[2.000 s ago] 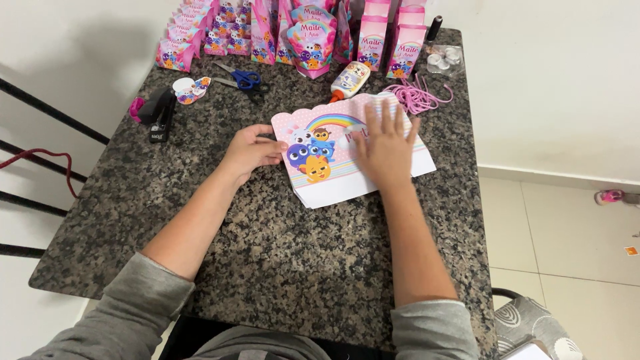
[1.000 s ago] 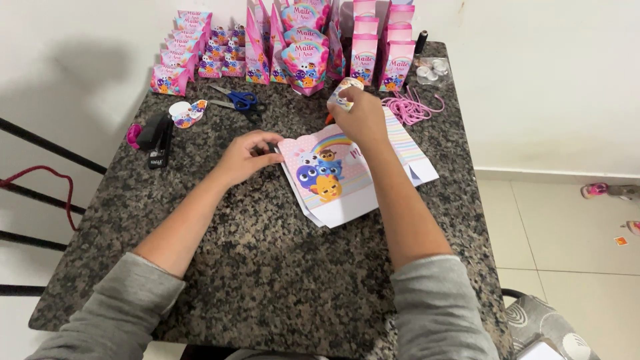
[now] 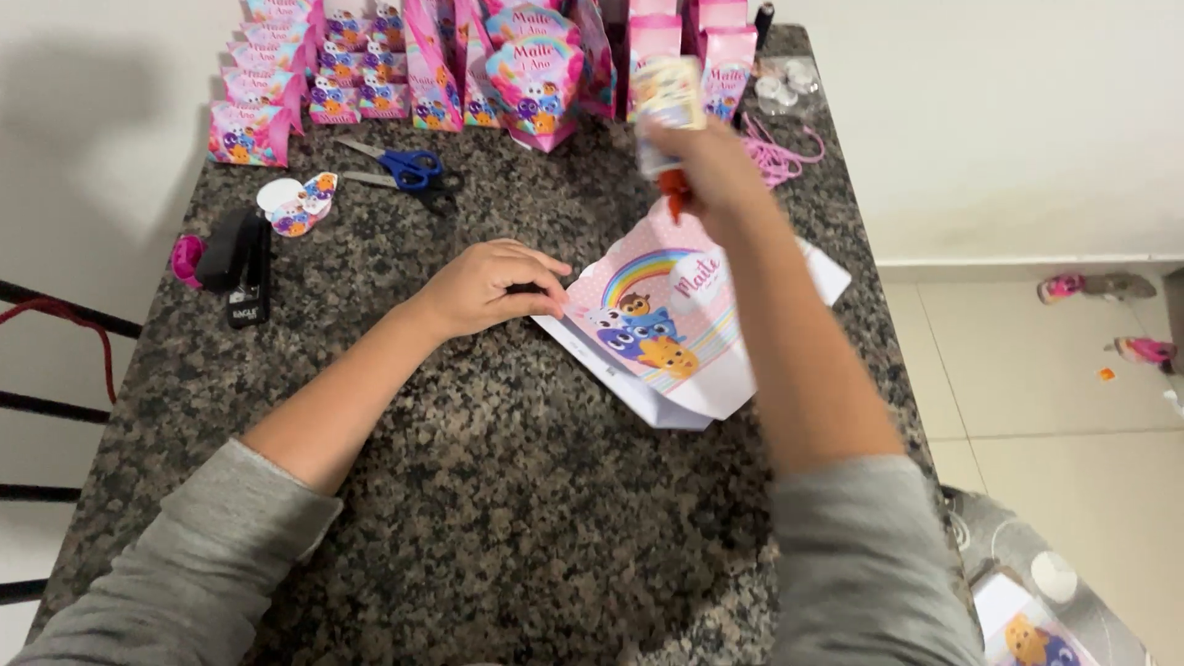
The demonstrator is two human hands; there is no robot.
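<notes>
My left hand (image 3: 499, 291) pinches the left edge of a printed paper sheet (image 3: 638, 287) with cartoon animals and a rainbow, which lies over folded white paper (image 3: 647, 405) on the granite tabletop. Above the sheet's far part, my right hand (image 3: 712, 171) grips a glue bottle (image 3: 668, 92), blurred by motion, its orange nozzle pointing down. The right forearm hides part of the sheet. Whether the nozzle touches the paper cannot be told.
Rows of pink printed party boxes and bags (image 3: 536, 83) stand along the far edge. Blue-handled scissors (image 3: 407, 169), paper cutouts (image 3: 294, 205), a black stapler (image 3: 242, 268) and a magenta item (image 3: 188, 261) lie at left. Pink cord (image 3: 782, 155) and small clear-and-white items (image 3: 784, 85) are at far right.
My right hand went from flat on the paper to the glue bottle, which is now lifted and held nozzle down. The sheet has turned at an angle, with my left hand still at its left edge.
</notes>
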